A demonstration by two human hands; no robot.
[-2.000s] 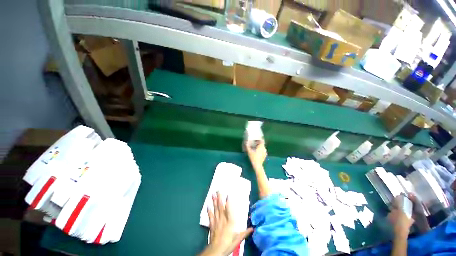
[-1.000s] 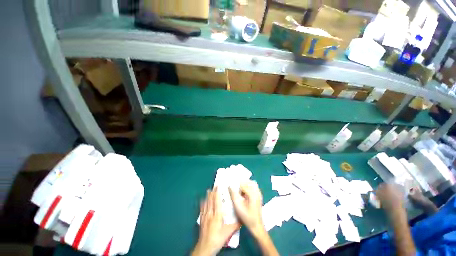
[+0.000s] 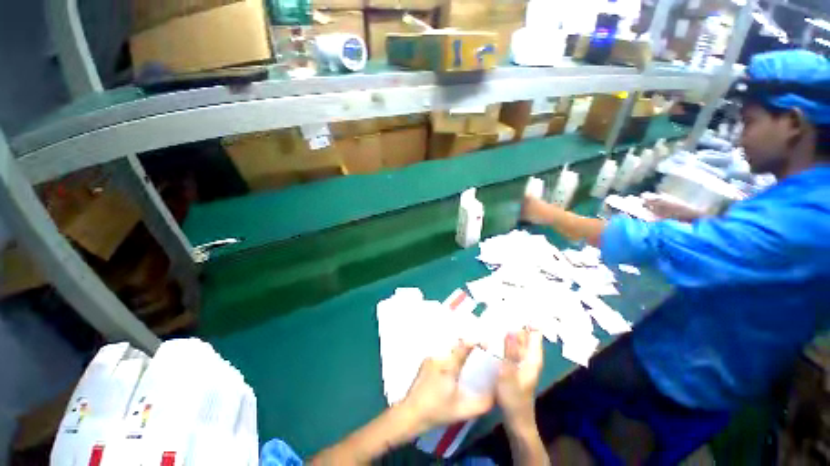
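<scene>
My left hand (image 3: 441, 387) and my right hand (image 3: 521, 369) hold a white carton (image 3: 479, 371) between them, low in front of me. The fingers hide part of it, and I cannot tell how far it is opened. The stack of flat white cartons (image 3: 405, 332) lies on the bench just beyond my left hand. Red stripes show beyond and below my hands. Loose white paper inserts (image 3: 523, 289) lie spread right of the stack, beyond my right hand. A white box (image 3: 470, 218) stands upright on the green belt.
A reserve carton pile (image 3: 196, 405) is at lower left. A grey metal shelf (image 3: 364, 102) crosses above the belt. A coworker in blue (image 3: 746, 273) stands close at right, one arm reaching over the belt to a box. More white boxes (image 3: 565, 188) stand along it.
The view has swung right, showing the coworker. My right hand left the box on the belt and joined my left. Both hands now hold a carton at the stack's near right side.
</scene>
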